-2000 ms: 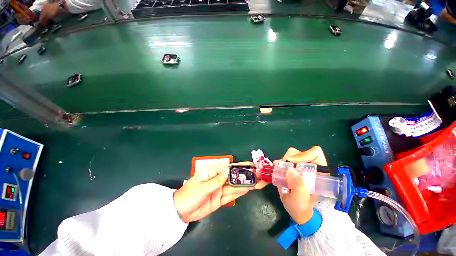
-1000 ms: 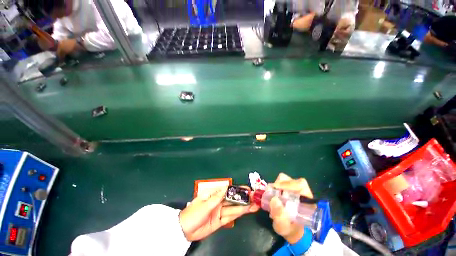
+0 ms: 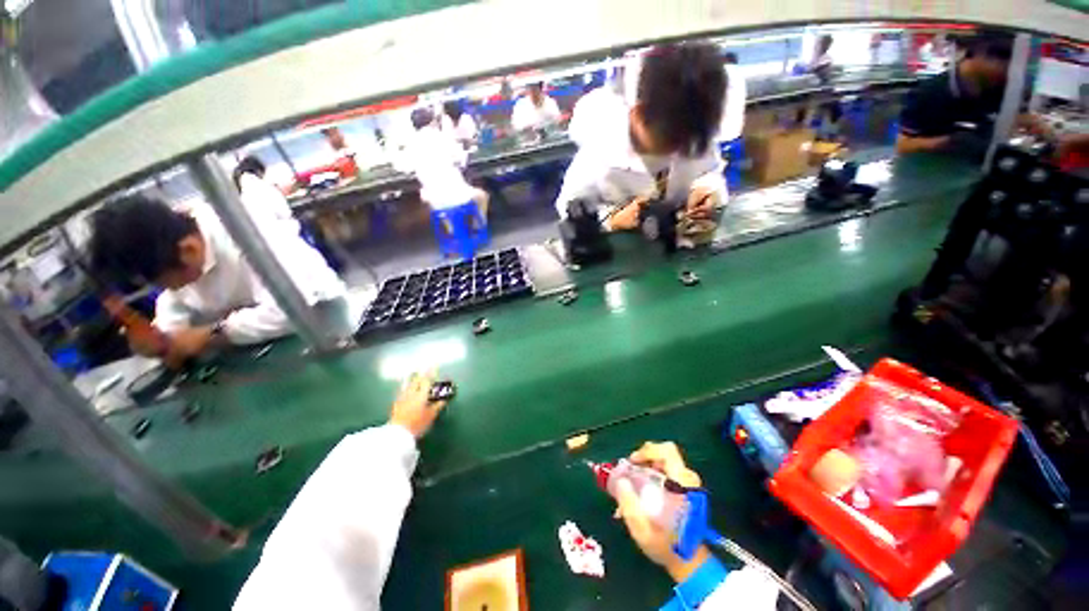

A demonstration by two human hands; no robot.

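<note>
My left hand (image 3: 416, 406) reaches out over the green conveyor belt (image 3: 549, 369). Its fingers are at a small dark watch-like unit (image 3: 442, 390), which they seem to hold by its left edge. My right hand (image 3: 654, 506) grips a clear glue syringe (image 3: 639, 482) over the bench, with its red tip pointing up and left and its blue cap toward my wrist. A crumpled white tissue with red stains (image 3: 582, 549) lies left of the right hand. A square fixture pad with a reddish-brown rim (image 3: 516, 578) is at the bottom edge, partly cut off.
More units lie on the belt, one at the left (image 3: 269, 458). A red bin (image 3: 884, 550) sits over a blue controller (image 3: 754, 437) at right. Another blue box (image 3: 110, 581) is bottom left. A metal post (image 3: 120, 442) stands left. A gridded black tray (image 3: 448, 290) and several people are across the belt.
My left hand has moved from beside the syringe tip forward onto the belt with the unit. The syringe is apart from the unit. The view has tilted up, showing more of the room.
</note>
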